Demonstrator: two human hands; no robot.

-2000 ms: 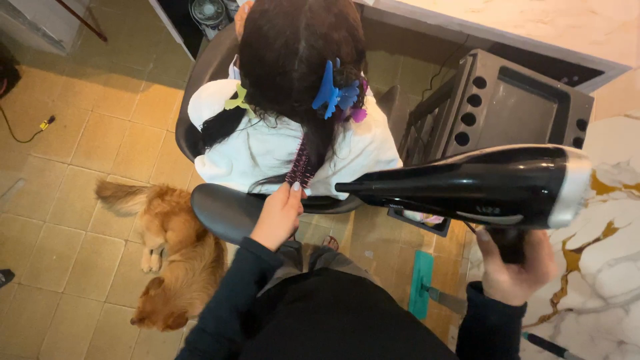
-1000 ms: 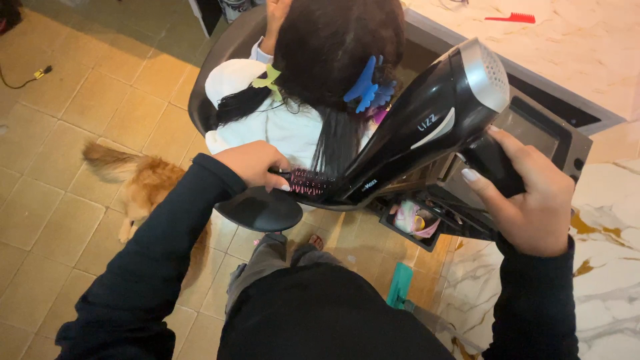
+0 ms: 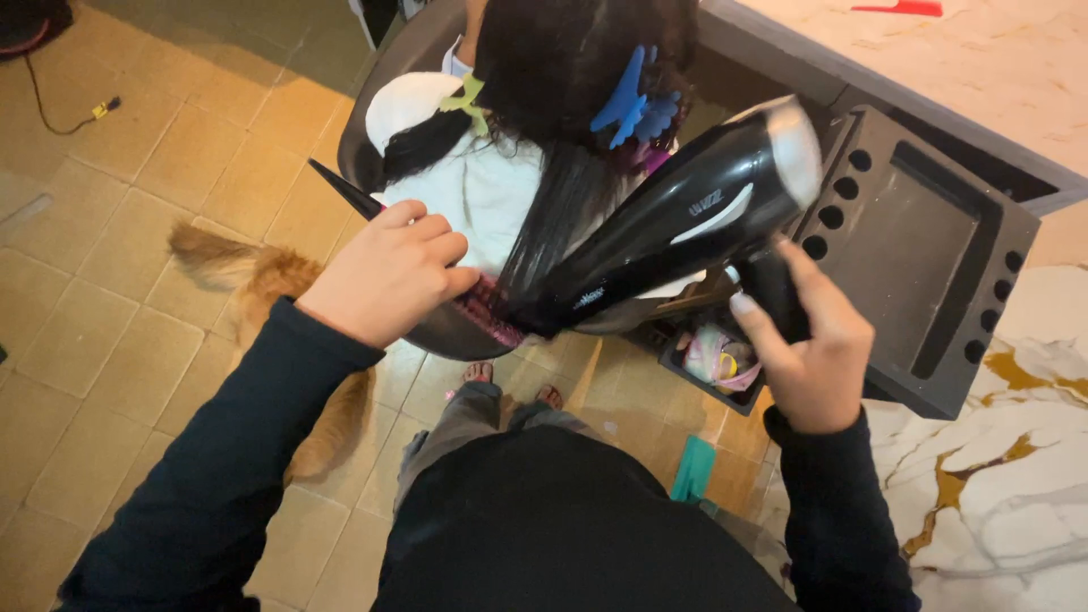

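My left hand [image 3: 395, 272] is closed around a hairbrush [image 3: 489, 313], whose pointed black handle sticks out to the upper left. The bristles lie at the lower end of a lock of dark hair [image 3: 557, 204]. My right hand [image 3: 812, 336] grips the handle of a black hair dryer [image 3: 680, 208], its nozzle right beside the brush and the hair ends. A seated person with a white towel [image 3: 501, 191] over the shoulders faces away. A blue claw clip [image 3: 625, 102] and a light green clip [image 3: 465, 104] hold other hair sections.
A black chair [image 3: 365, 127] surrounds the person. To the right stands a dark trolley [image 3: 918, 255] with a small open bin [image 3: 722, 365]. A tan dog [image 3: 327, 433] lies on the tiled floor at left. A red comb [image 3: 901, 8] rests on the counter. A teal tool head [image 3: 694, 467] is below.
The brush, upright in the hair two seconds ago, now slants with its handle to the upper left. The dryer has tilted, its rear end raised and its nozzle pointing down to the left.
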